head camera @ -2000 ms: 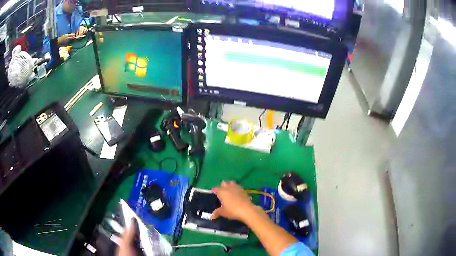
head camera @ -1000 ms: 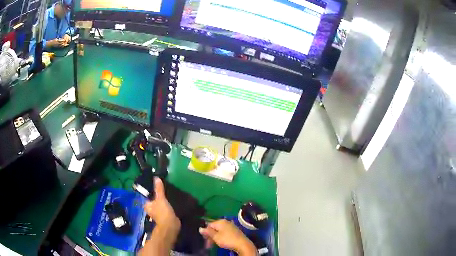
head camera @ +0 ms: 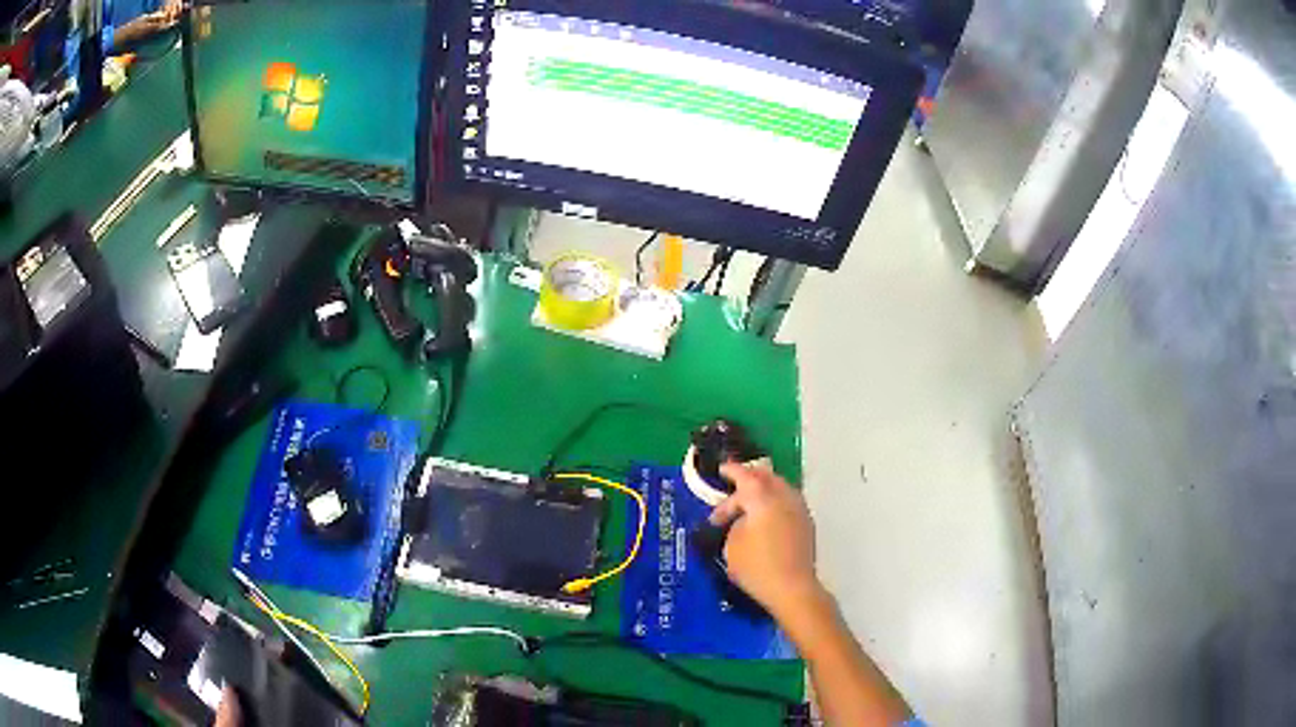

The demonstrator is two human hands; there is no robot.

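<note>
A dark phone [head camera: 512,528] lies on a silver-edged holder [head camera: 415,565] on the green mat. A yellow cable [head camera: 640,518] loops from the holder's top edge to the phone's lower right end. My right hand [head camera: 775,547] is over the right blue pad [head camera: 661,568], fingertips at the lower edge of a round black thing with a white ring [head camera: 715,452]. It partly covers a black mouse [head camera: 722,575]; I cannot tell its grip. Of my left hand [head camera: 228,707], only a fingertip shows at the bottom left, against dark slab-like units [head camera: 263,668].
Left blue pad [head camera: 263,526] with a black mouse [head camera: 324,500]. Barcode scanner [head camera: 387,291], yellow tape roll [head camera: 577,291] and monitors [head camera: 668,121] stand behind. A white cable [head camera: 441,632] crosses the front. A black tray stack [head camera: 64,412] and loose phone [head camera: 208,284] are at left.
Both hands have left the middle, uncovering the phone with the yellow cable at its end. My right hand has moved right to the blue pad; my left hand went down to the lower left.
</note>
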